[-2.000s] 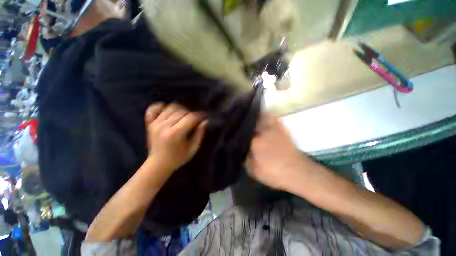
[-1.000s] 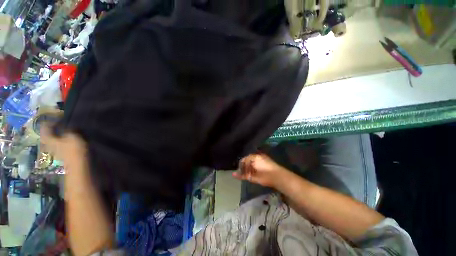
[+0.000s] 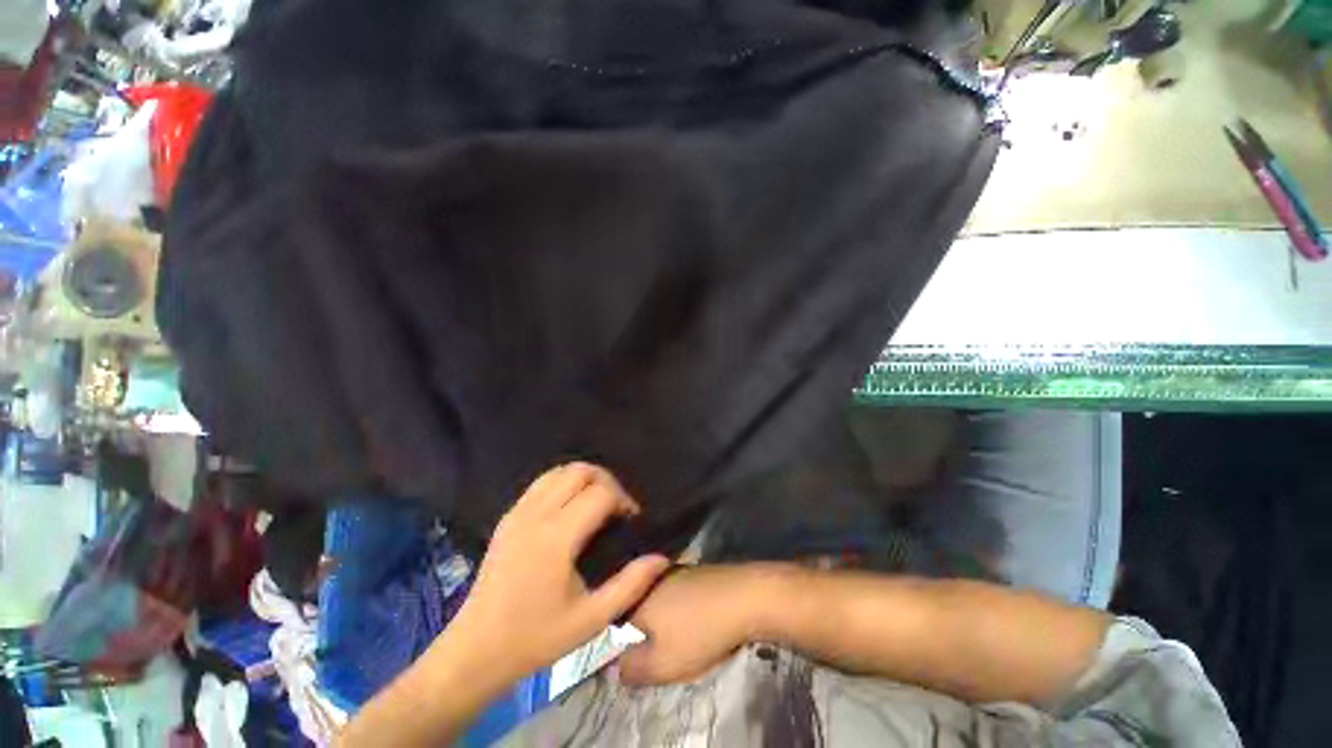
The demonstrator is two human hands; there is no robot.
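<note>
A large black cloth garment (image 3: pixel 497 278) hangs over the table's front edge towards the lap. Its upper right corner lies at the shiny presser foot area (image 3: pixel 993 105). My left hand (image 3: pixel 563 563) is at the garment's lower edge, fingers bent and thumb apart, with black cloth showing between them; whether it grips is unclear. My right hand (image 3: pixel 687 626) is closed at the lower edge just right of my left thumb, on the cloth; its fingertips are hidden. A small white piece (image 3: pixel 602 658) shows beside it.
Pink and blue thread snips (image 3: pixel 1278 190) lie on the beige machine bed (image 3: pixel 1125 176). The white table (image 3: pixel 1096 292) has a green measuring-marked edge (image 3: pixel 1081 377). A blue crate (image 3: pixel 365 614) stands below the garment. Heaped cloth (image 3: pixel 139 585) and a red item (image 3: pixel 173 132) are at left.
The garment has been spread out from the machine towards the lap. My left hand has come from the far left to beside my right hand. My right hand has moved off the table side and lower.
</note>
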